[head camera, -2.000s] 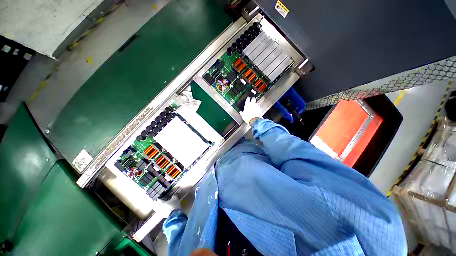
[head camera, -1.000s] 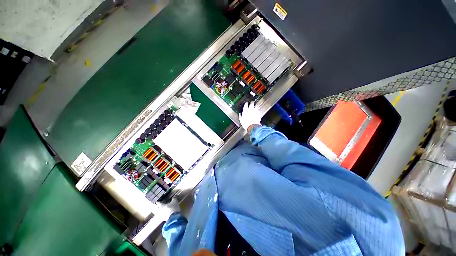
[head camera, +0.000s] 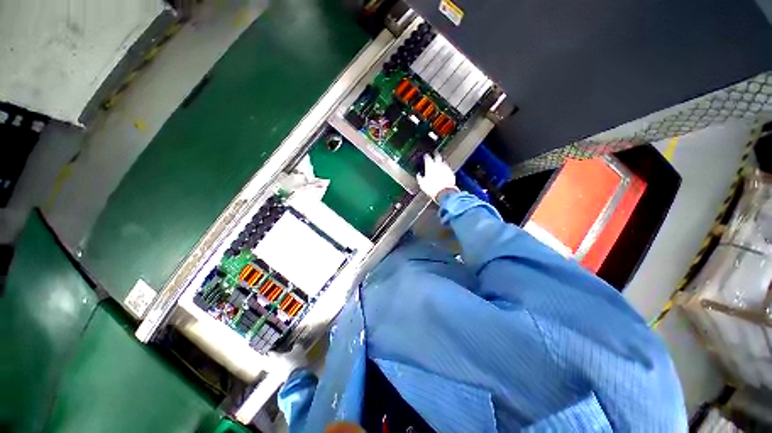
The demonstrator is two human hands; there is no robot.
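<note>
Two green circuit boards in pale frames lie on the conveyor. The far board (head camera: 394, 123) has orange coils, black round capacitors and silver ribbed blocks, close to the dark machine. The near board (head camera: 245, 314) has orange coils and a white rectangular cover (head camera: 302, 250). My right hand (head camera: 436, 176), in a white glove, is at the near edge of the far board's frame; its fingertips reach the board's dark blocks, and its grip is unclear. My left hand (head camera: 286, 362), white-gloved and blurred, is at the near board's lower corner, partly lost against the pale rail.
Crumpled white material (head camera: 303, 182) lies between the boards at the far rail (head camera: 224, 221). The dark grey machine (head camera: 584, 68) stands at the upper right. Blue parts (head camera: 484, 172) are below the rail. A red-orange panel (head camera: 584, 207) is in a black bin on the right. Green benches are left.
The far board has moved toward the machine, widening the green gap between the boards. My right hand has moved slightly right with it. My left hand has stayed near the near board's corner.
</note>
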